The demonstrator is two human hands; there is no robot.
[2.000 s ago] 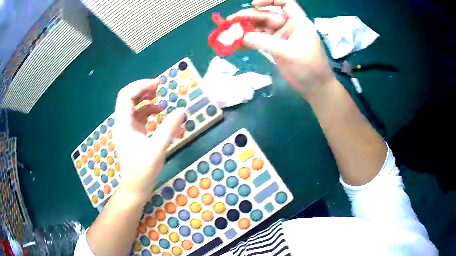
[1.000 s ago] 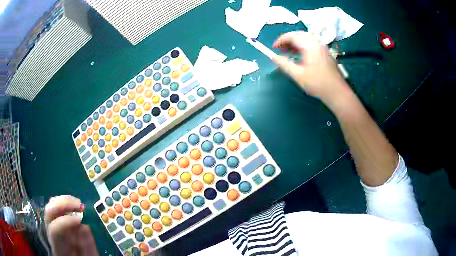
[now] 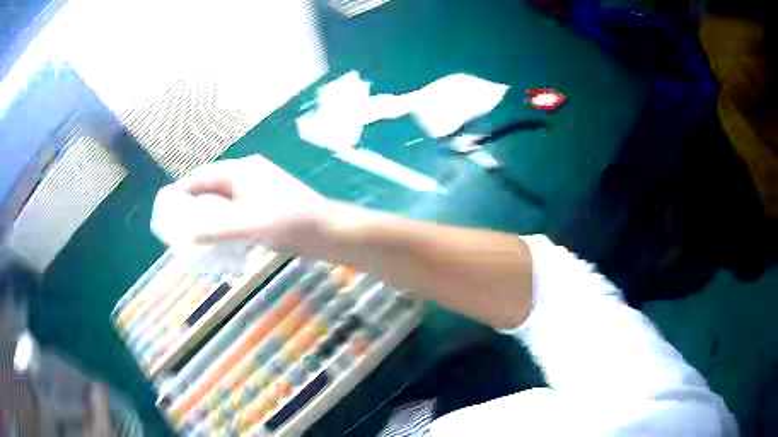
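Two cream keyboard-shaped panels with rows of coloured domes lie side by side, strongly blurred: a near one [image 3: 294, 358] and a far one [image 3: 158, 320]. My right hand [image 3: 230, 205] reaches across from the right, over the far panel's upper end, fingers curled. A whitish patch shows under the fingers, but blur hides whether the hand holds it. A blurred pale shape at the lower left edge may be my left hand; it is too unclear to tell.
Tall panel stacks [image 3: 205, 119] stand at the far left. Crumpled white wipes [image 3: 461, 102], a white stick [image 3: 388, 169], black-handled pliers [image 3: 512, 131] and a red piece [image 3: 546, 99] lie beyond my right forearm. Mustard clothing [image 3: 751, 102] shows at the far right.
My right hand first let go of the red piece, then moved left from beside the stick to over the far panel. The view has shifted. The wipe beside the far panel is no longer visible.
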